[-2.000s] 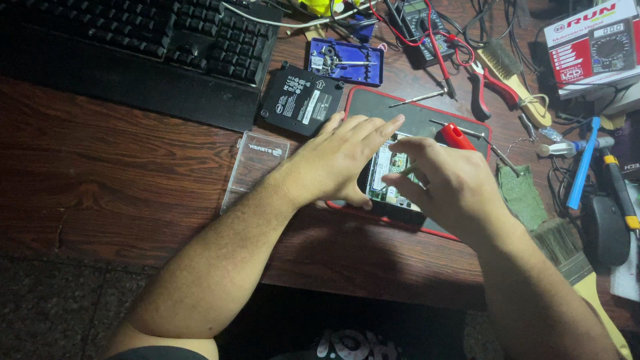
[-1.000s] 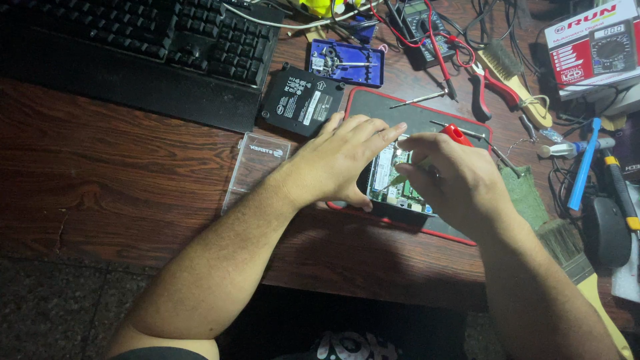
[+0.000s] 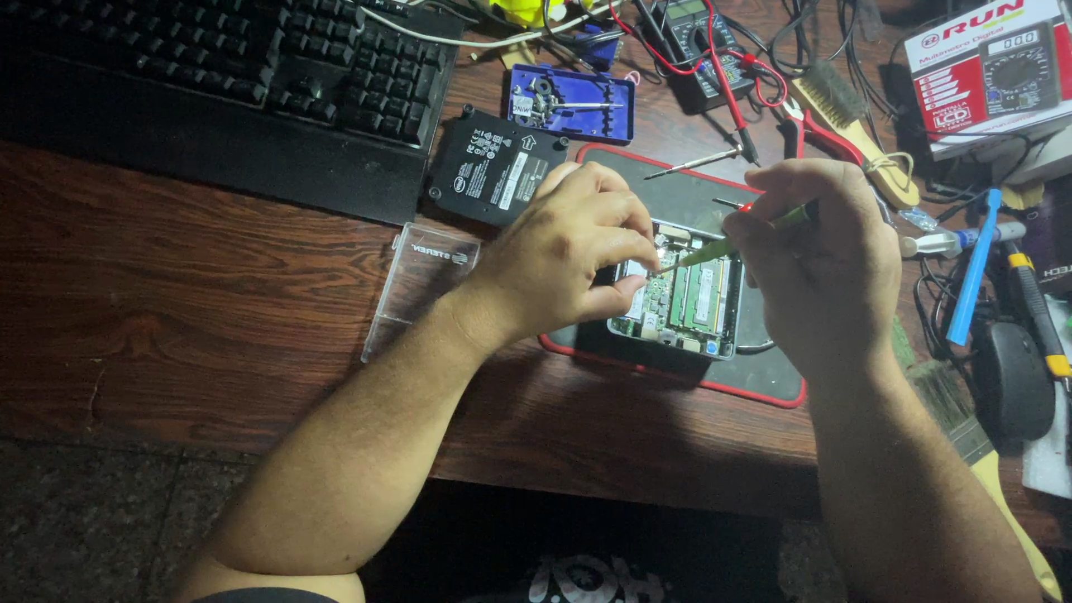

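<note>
An open mini PC (image 3: 730, 335) lies on a dark mat with a red edge (image 3: 775, 394), its green circuit board and memory modules (image 3: 702, 295) showing. My right hand (image 3: 825, 251) holds a small screwdriver with a green handle (image 3: 712, 251), its tip pointing left over the board. My left hand (image 3: 578, 243) is over the left side of the case, thumb and fingertips close to the screwdriver tip; whether they pinch something small cannot be told. The black bottom cover (image 3: 494, 167) of the case lies behind my left hand.
A clear plastic lid (image 3: 419, 276) lies left of the mat, near a black keyboard (image 3: 335, 84). Behind are a blue tray of bits (image 3: 615, 105) and a multimeter (image 3: 699, 42). Another screwdriver (image 3: 693, 163) rests on the mat. Brushes (image 3: 955, 402), pliers (image 3: 829, 138) and a multimeter box (image 3: 988, 75) crowd the right.
My left hand has shifted from the case's edge, its fingers now curled near the screwdriver tip. My right hand has drawn back to the right, so more of the board and the screwdriver shows.
</note>
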